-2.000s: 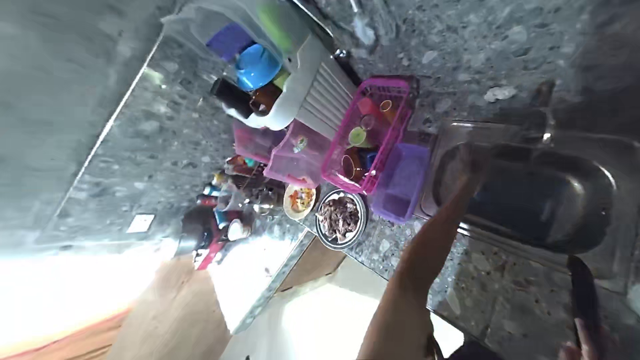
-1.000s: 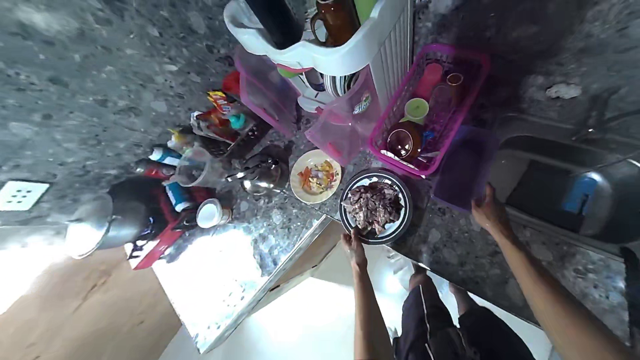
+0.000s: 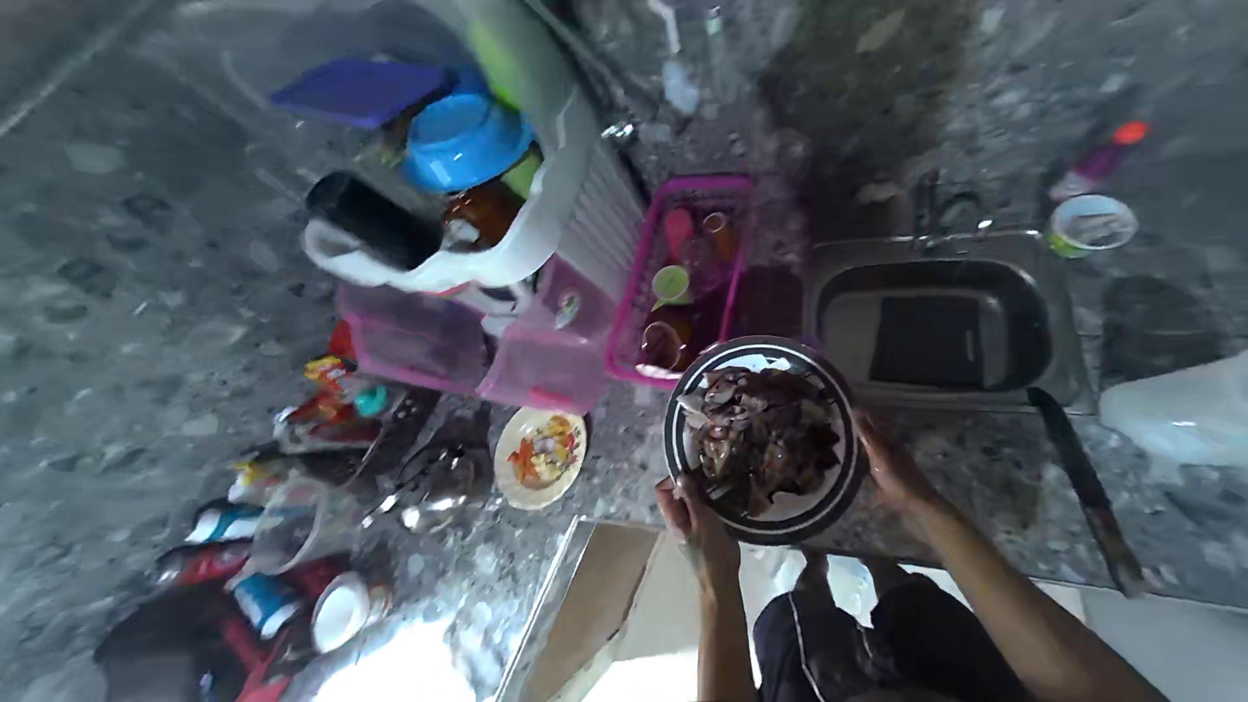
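A round plate with a dark striped rim (image 3: 766,536) bears a heap of dark meat pieces (image 3: 765,439), blurred in places. My left hand (image 3: 694,517) grips the plate's near left rim, and my right hand (image 3: 885,456) holds its right edge. The plate is over the speckled counter between the pink basket (image 3: 620,341) and the steel sink (image 3: 1068,341). Left of it stands a smaller cream plate (image 3: 520,492) with chopped colourful vegetables (image 3: 544,453). Fingers under the plate are hidden.
A large knife (image 3: 1082,478) lies right of my right arm, near a white container (image 3: 1185,409). A white dish rack (image 3: 575,195) with a blue bowl (image 3: 463,141) stands upper left. A metal kettle (image 3: 444,487), cans and a small tub (image 3: 1092,224) stand around the counter.
My right hand has moved from beside the purple container onto the plate's right edge. Held in both hands, the plate of meat has moved right, away from the cream plate. The view has shifted.
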